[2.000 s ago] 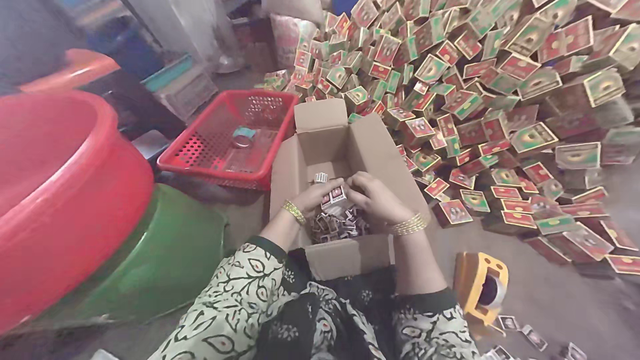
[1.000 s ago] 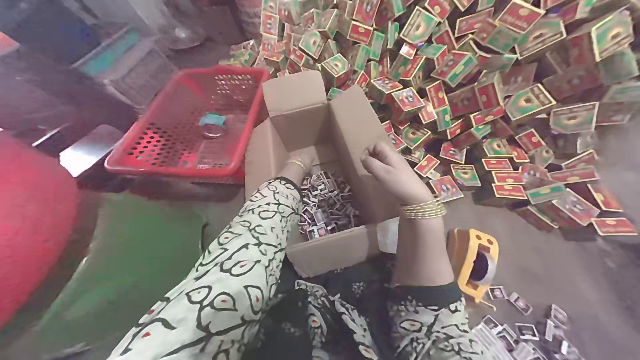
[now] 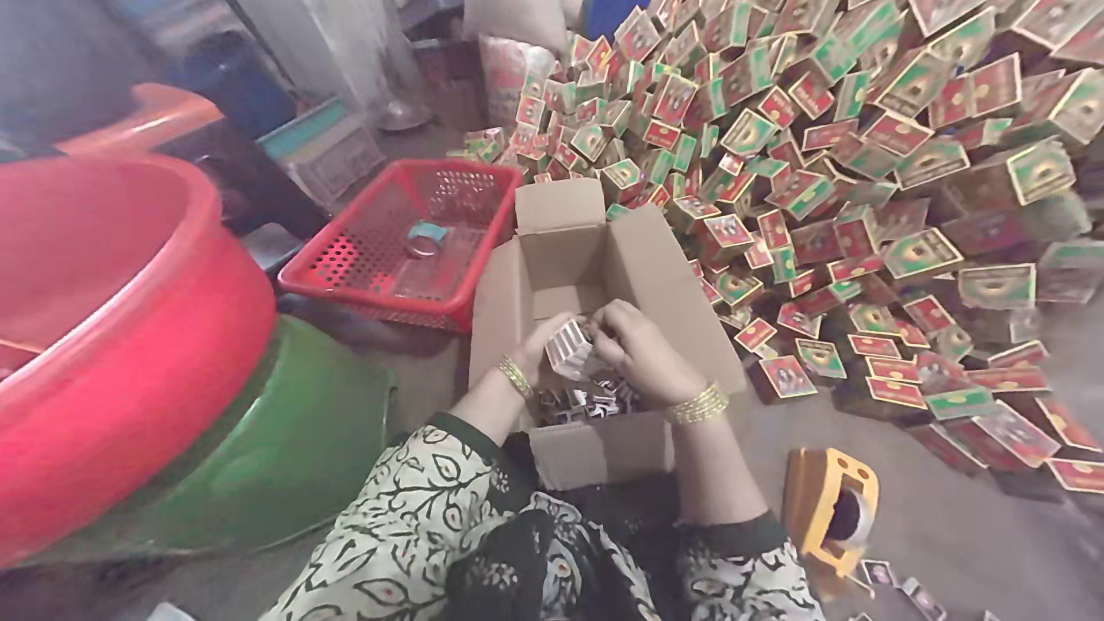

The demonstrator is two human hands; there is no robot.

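Note:
An open cardboard box (image 3: pixel 595 457) stands in front of me, with many small printed boxes, like matchboxes, (image 3: pixel 586 401) loose on its bottom. Over it, my left hand (image 3: pixel 543 345) is closed around a small stack of these boxes (image 3: pixel 569 349), whose pale striped sides face up. My right hand (image 3: pixel 634 345) is at the right side of the stack, its fingers bent; whether they grip anything is hidden. Yellow bangles circle both wrists.
Red and green printed packets (image 3: pixel 785 375) lie in a large heap at the right. A red plastic basket (image 3: pixel 388 302) holds a tape roll (image 3: pixel 424 240). A yellow tape dispenser (image 3: pixel 832 509) lies at the lower right. Big red (image 3: pixel 198 285) and green (image 3: pixel 293 440) tubs stand at the left.
My left hand was down inside the box one second ago and is now raised, holding a stack. My right hand has moved from the box's right side to beside the left.

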